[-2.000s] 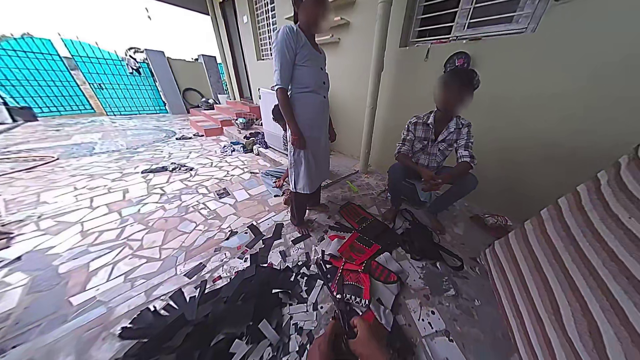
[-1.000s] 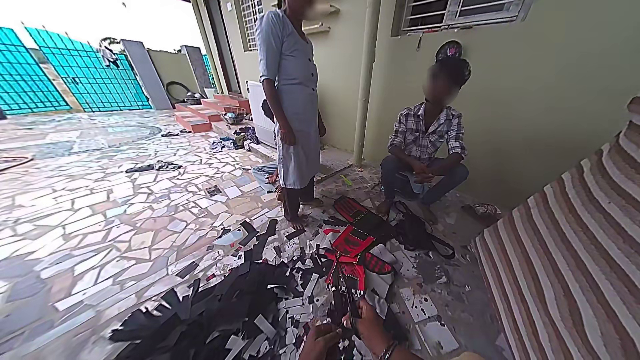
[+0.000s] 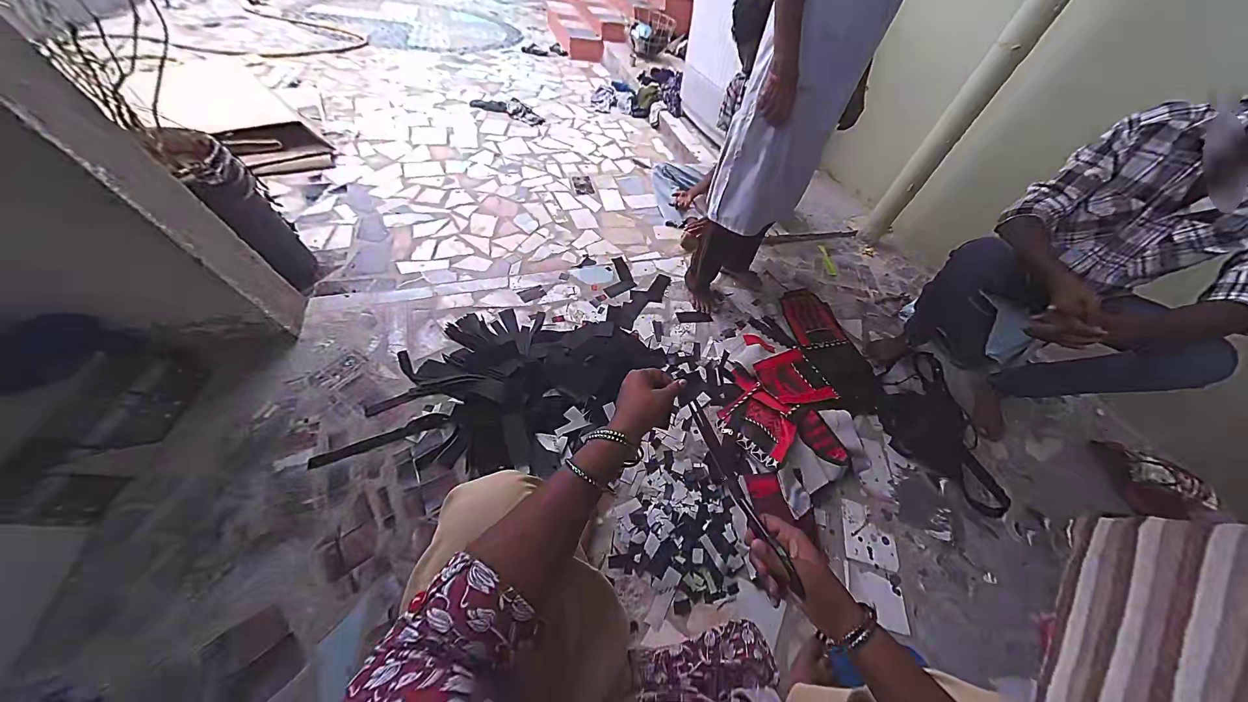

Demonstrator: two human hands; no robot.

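My right hand is closed around the handles of dark metal scissors, whose blades point up and away from me. My left hand is raised near the blade tips, thumb and fingers pinched together; whether something small is between them is unclear. Below and between the hands lies a heap of small cut black and white pieces. A pile of long black strips spreads beyond my left forearm. Red and black bags or panels with studded trim lie beyond the scissors, to the right.
A standing person is just past the pieces. A seated person in a checked shirt is at the right, near a black strapped bag. Striped fabric fills the lower right; a low wall stands left.
My hands were close together at the scissors; now my left hand is apart from my right, farther left and forward. The view has tilted down and turned left.
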